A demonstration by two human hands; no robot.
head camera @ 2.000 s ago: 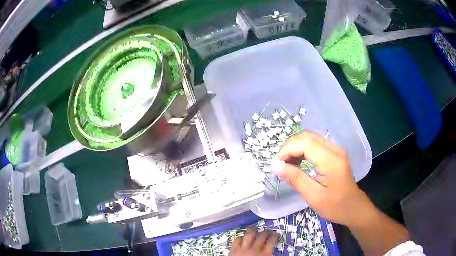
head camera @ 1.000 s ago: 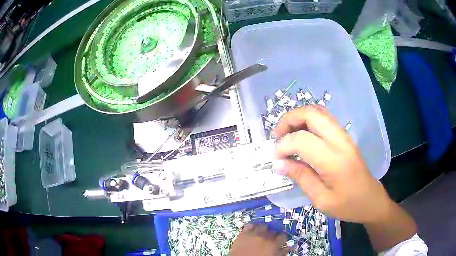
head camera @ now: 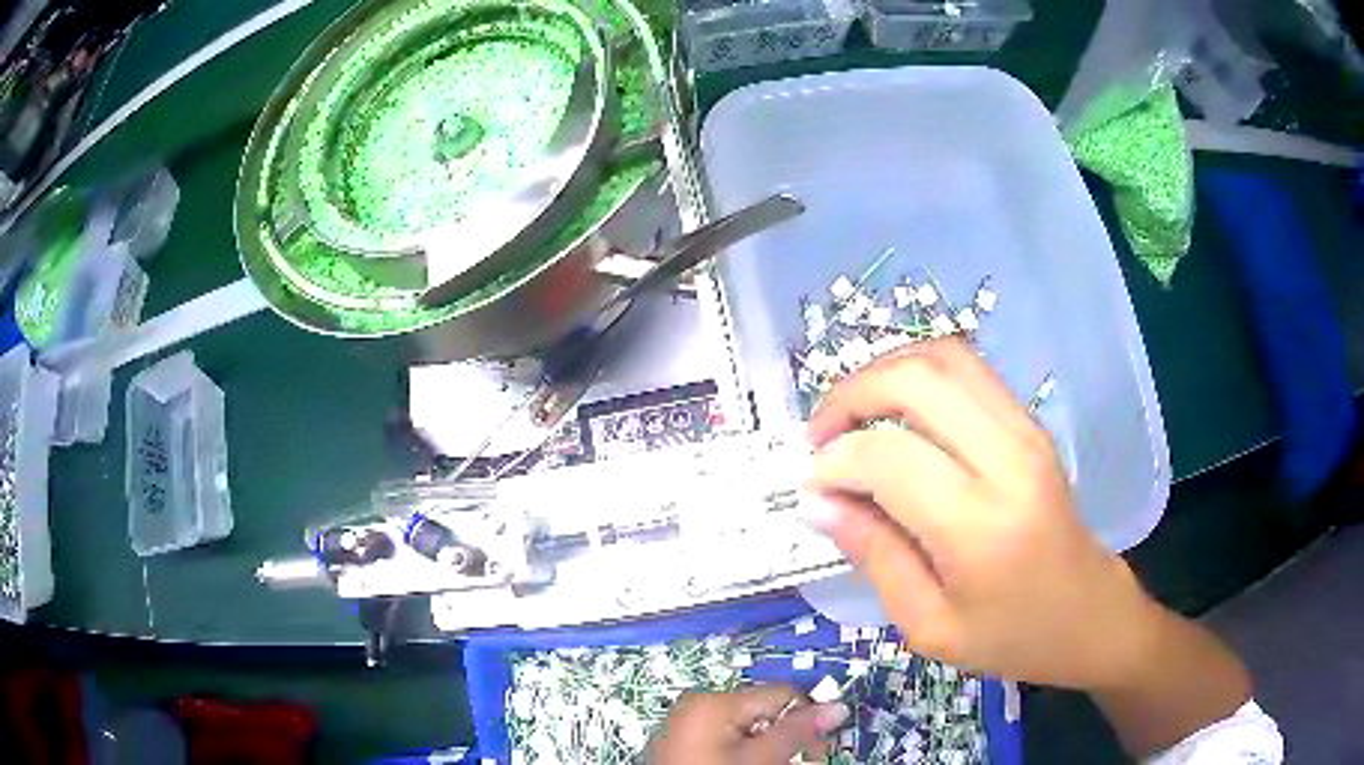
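My right hand [head camera: 972, 516] is at the right end of the white-silver insertion head [head camera: 643, 531]. Its thumb and fingers are close together there, and glare hides whether they hold a part. My left hand [head camera: 744, 729] is low in the picture, over the blue parts bin [head camera: 486, 702], partly cut off by the bottom edge. Its thumb and finger pinch a leaded part [head camera: 826, 689] with a white block head. The bin holds many such parts with thin green leads.
The clear tub [head camera: 928, 165] with a smaller pile of leaded parts lies right of the machine. The steel bowl feeder [head camera: 449, 284] is at upper left, with a dark metal arm [head camera: 703, 239] slanting toward the tub. A bag of green components [head camera: 1144, 165] lies beyond.
The view has shifted, so the machine sits higher than at first. My right hand has moved from over the tub to the head's end. My left fingers now pinch a part above the bin.
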